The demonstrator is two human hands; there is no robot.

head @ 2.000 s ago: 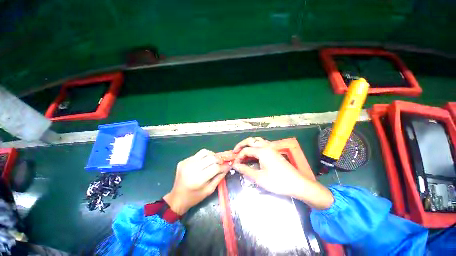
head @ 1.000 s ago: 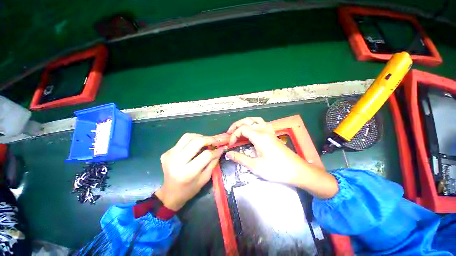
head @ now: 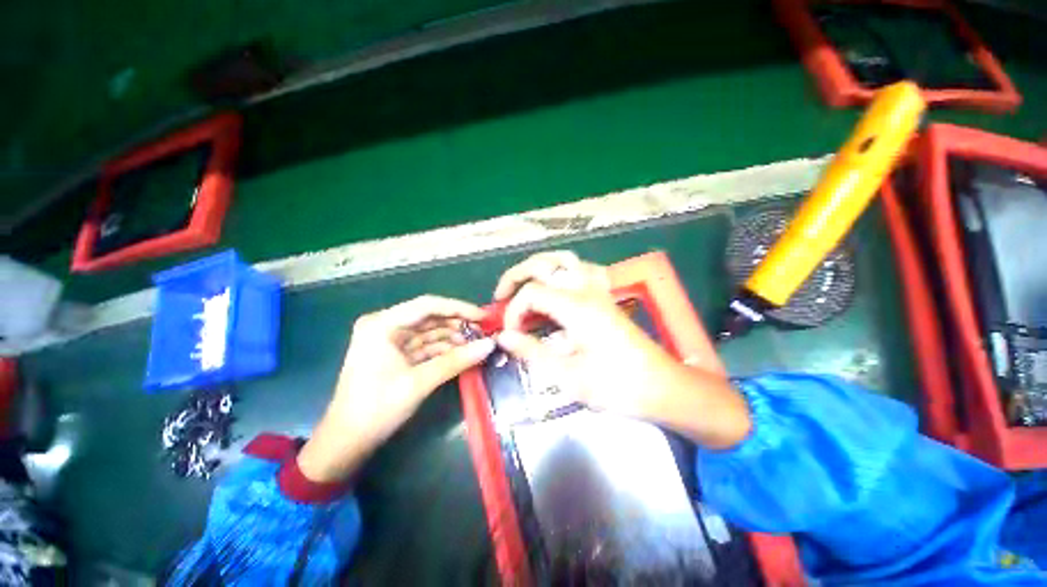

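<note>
An open tablet with a large silvery battery (head: 609, 493) lies in a red frame (head: 494, 493) in front of me. My left hand (head: 396, 361) is at the frame's top left corner, with thumb and fingers bent together near a tiny dark and silvery part (head: 472, 330). I cannot tell whether the fingers grip it. My right hand (head: 586, 344) lies over the tablet's top end. Its fingertips meet at the same corner, beside the left fingertips, and whatever they hold is hidden or too small to tell.
A blue bin (head: 214, 321) with white parts and a pile of small black parts (head: 199, 432) are left. A yellow screwdriver (head: 836, 201) rests over a round screw dish (head: 792, 269) at right. Red-framed tablets (head: 1010, 275) stand beyond it. More frames (head: 155, 195) lie on the green conveyor (head: 459, 189).
The camera view has shifted. My left hand has drawn slightly left, its fingers opening a little from the corner. My right hand stays at the tablet's top end.
</note>
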